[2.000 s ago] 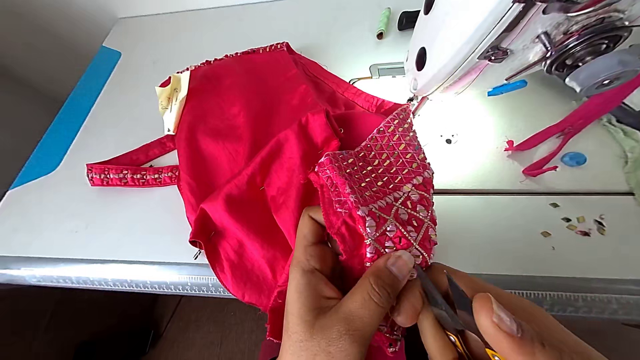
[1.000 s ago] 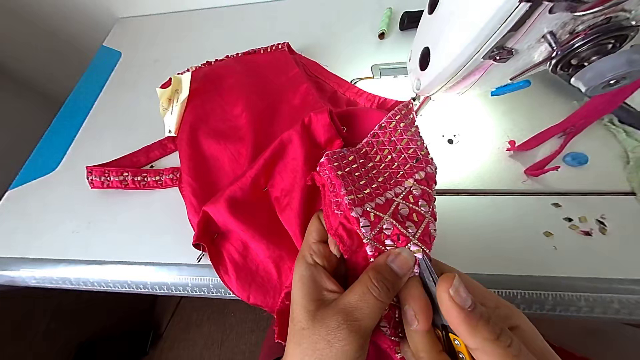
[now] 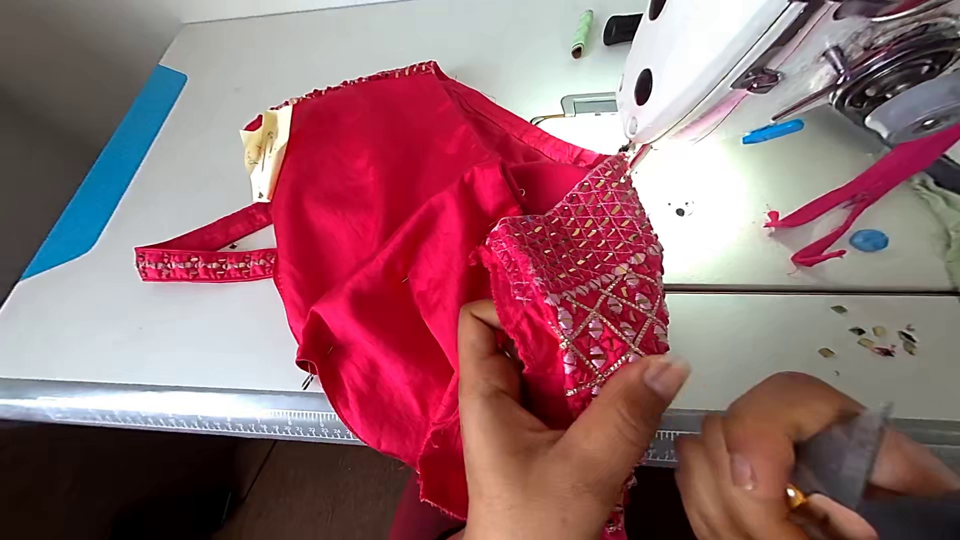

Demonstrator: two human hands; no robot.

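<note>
My left hand (image 3: pixel 555 442) grips the embroidered edge of a red satin garment (image 3: pixel 375 165), thumb on top of the beaded lattice work and fingers beneath. The garment is spread over the sewing table, and its embroidered part (image 3: pixel 600 262) reaches up to the needle area of the machine. At the lower right, apart from the cloth, my right hand (image 3: pixel 780 450) holds small scissors (image 3: pixel 844 457) with dark blades, blurred by motion. A narrow embroidered strap (image 3: pixel 206 265) extends from the garment's left side, and a cream patch (image 3: pixel 266 154) lies at its upper left.
A white sewing machine (image 3: pixel 697 60) stands at the upper right. Near it lie a green thread spool (image 3: pixel 582 34), a blue clip-like piece (image 3: pixel 772 132), pink fabric strips (image 3: pixel 862 187) and a blue disc (image 3: pixel 868 240). Several loose sequins (image 3: pixel 881 343) lie at right. A metal ruler (image 3: pixel 225 420) edges the table front.
My right hand has moved away from the embroidered edge toward the lower right with the scissors, which were against the cloth before. My left hand still grips the garment in about the same place.
</note>
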